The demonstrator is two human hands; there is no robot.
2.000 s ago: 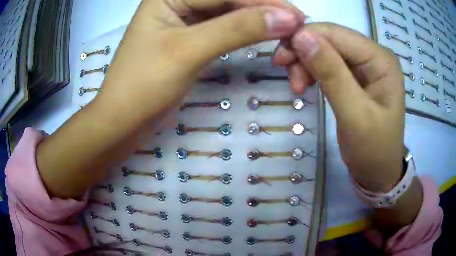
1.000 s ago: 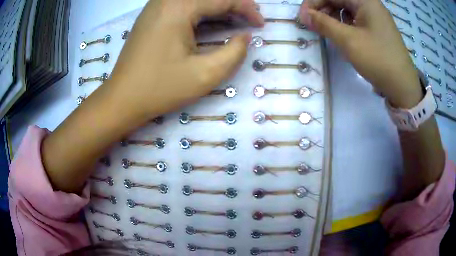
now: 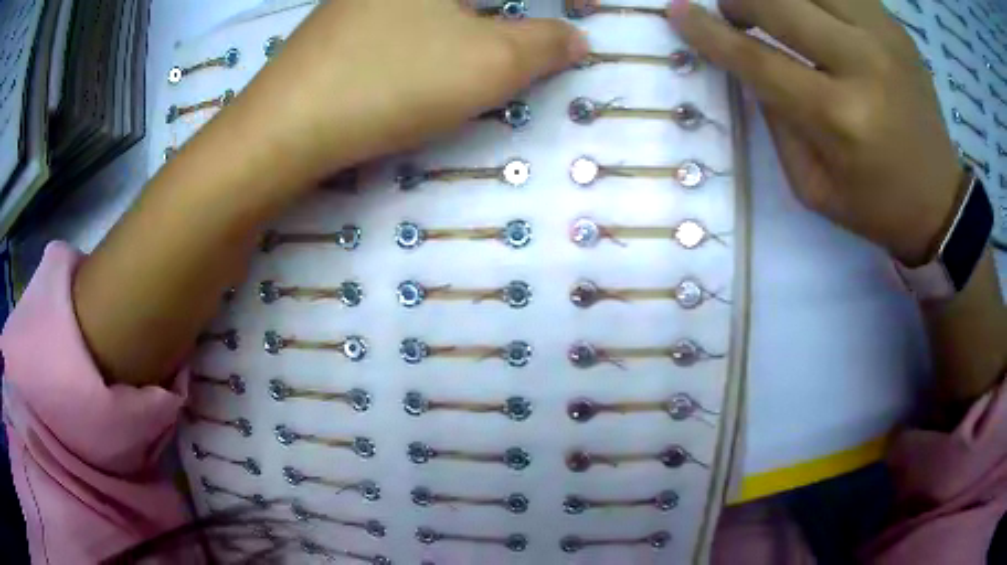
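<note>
A white card (image 3: 547, 370) with rows of paired round pieces lies under my hands. Each pair has two shiny discs joined by a thin brown-gold strip, such as the pair (image 3: 635, 234) in the right column, whose discs have fine thread tails. My left hand (image 3: 409, 83) lies across the upper left of the card, its thumb and finger by the left end of an upper right-column pair. My right hand (image 3: 834, 110) is at the card's upper right edge, a fingertip at the right end of the top pair. Whether either hand grips anything is unclear.
A thick stack of filled cards (image 3: 99, 105) stands at the left. Another filled card (image 3: 972, 83) lies at the upper right, partly behind my right hand. Yellow tape (image 3: 817, 469) runs along the bench's front edge. Dark hair-like strands blur the lower left.
My hands have parted from where they met above the card and come down to its top rows. The right-column rows sit higher in view. My right wrist has turned.
</note>
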